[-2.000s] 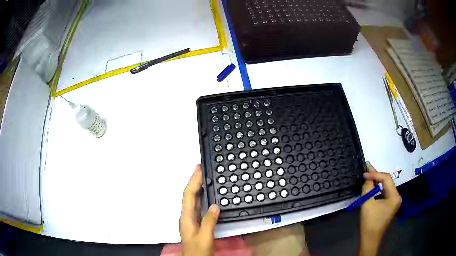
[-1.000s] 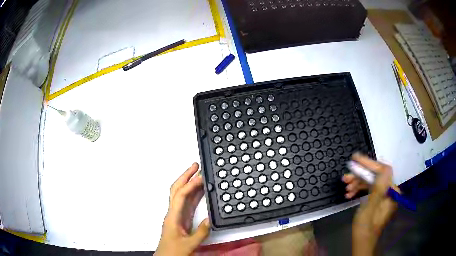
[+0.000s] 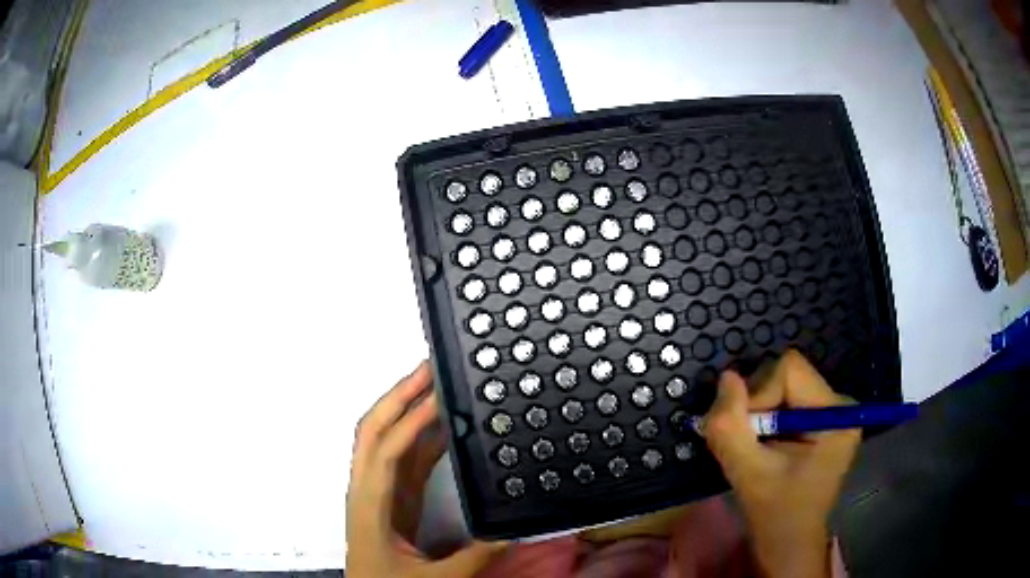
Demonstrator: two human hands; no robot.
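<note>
A black component tray (image 3: 779, 305) lies in front of me, slightly turned. Small round metal parts (image 3: 582, 269) fill the pockets of its left half; the pockets to the right are empty. My left hand (image 3: 395, 485) is at the tray's lower left edge, its fingers partly hidden by the tray. My right hand (image 3: 785, 463) holds a blue marker pen (image 3: 836, 419) over the tray. The marker's tip is near the rightmost column of metal parts, low on the tray, partly hidden by my fingers.
A small white squeeze bottle (image 3: 119, 257) is at the left. A blue marker cap (image 3: 486, 49) and a dark pen (image 3: 282, 40) lie beyond the tray, near blue tape (image 3: 547, 62) and yellow tape (image 3: 124, 122). A black oval tag (image 3: 980, 257) and brown cardboard (image 3: 971, 124) are at the right.
My right hand has moved left onto the tray, and the marker's tip now points left at the parts. The tray appears larger and closer. The bottle, cap and pen sit further up and left in view.
</note>
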